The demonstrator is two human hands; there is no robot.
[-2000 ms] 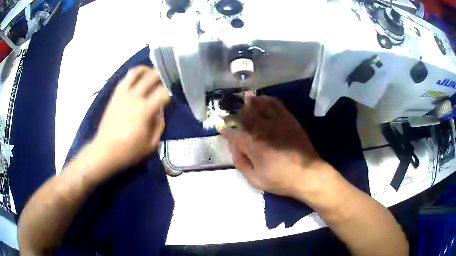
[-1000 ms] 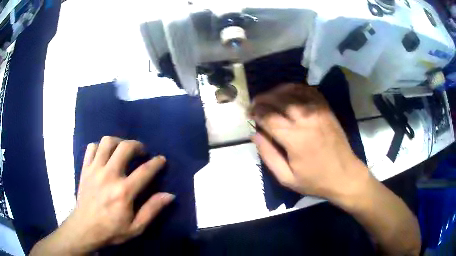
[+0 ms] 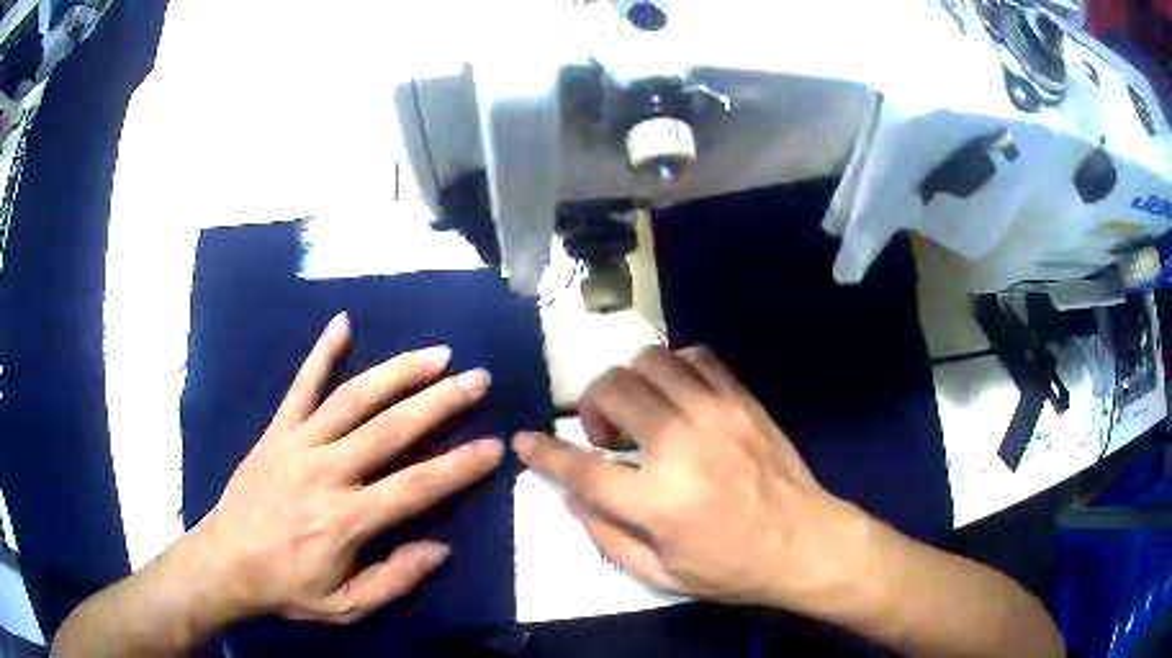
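A navy fabric panel (image 3: 257,334) lies left of the needle area, with a pale band (image 3: 386,244) at its top edge. My left hand (image 3: 347,482) lies flat on it with fingers spread. My right hand (image 3: 701,482) is below the needle area; one fingertip is at the panel's right edge, near my left fingertips. Its other fingers are curled, and whether they hold anything is hidden. A second navy piece (image 3: 810,321) lies right of the needle area, partly under my right hand. The presser foot area (image 3: 604,276) of the white sewing machine (image 3: 771,129) is above my right hand.
A long navy strip (image 3: 71,321) runs down the table's left side. A black angular attachment (image 3: 1022,386) sits at the right table edge. A blue bin (image 3: 1118,578) is low right. The white table's (image 3: 578,585) curved front edge has dark cloth below it.
My left hand has moved down from beside the machine head and now lies spread on the flattened panel. My right hand has come down and left from the needle area to the panel's edge.
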